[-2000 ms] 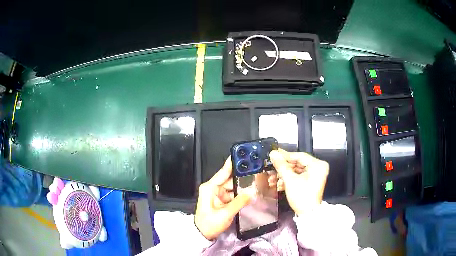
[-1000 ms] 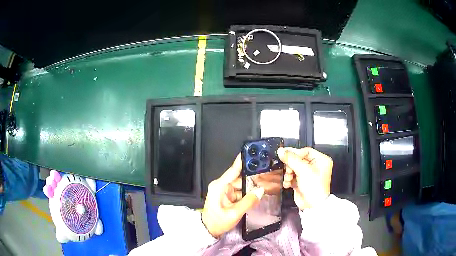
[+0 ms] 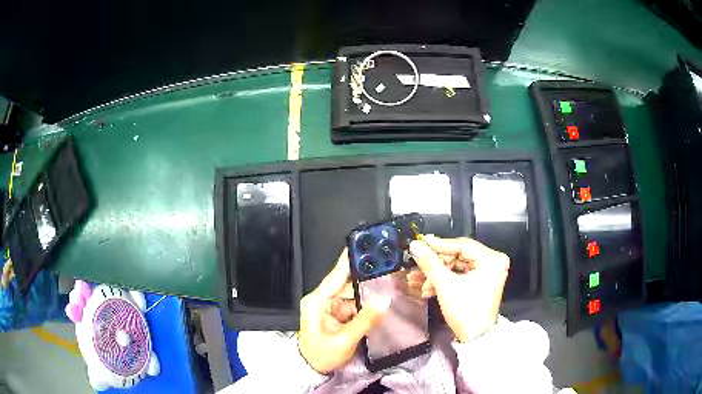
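Note:
A smartphone [image 3: 396, 315] is held back side up above the near edge of the phone tray [image 3: 339, 163]. Its dark-blue camera module [image 3: 375, 252] faces away from me. My left hand [image 3: 332, 319] grips the phone from its left side, thumb on the back. My right hand [image 3: 466, 281] is at the phone's upper right, beside the camera module, thumb and finger pinched. A small yellow bit [image 3: 416, 228] shows at its fingertips; its outline is too small to tell. The tray has phones in three pockets and one bare pocket.
A small tray stack [image 3: 412, 129] beyond holds a white ring [image 3: 389, 78], a pale strip and small bits. A right-hand tray [image 3: 564, 223] holds phones with green and red squares. A cat-shaped fan [image 3: 119, 338] is at lower left. Another tray [image 3: 69, 185] and part of a person are at far left.
A black tray has appeared at the far left of the bench. The view has shifted slightly. The phone's top has moved a little left and tilted; both hands remain at it.

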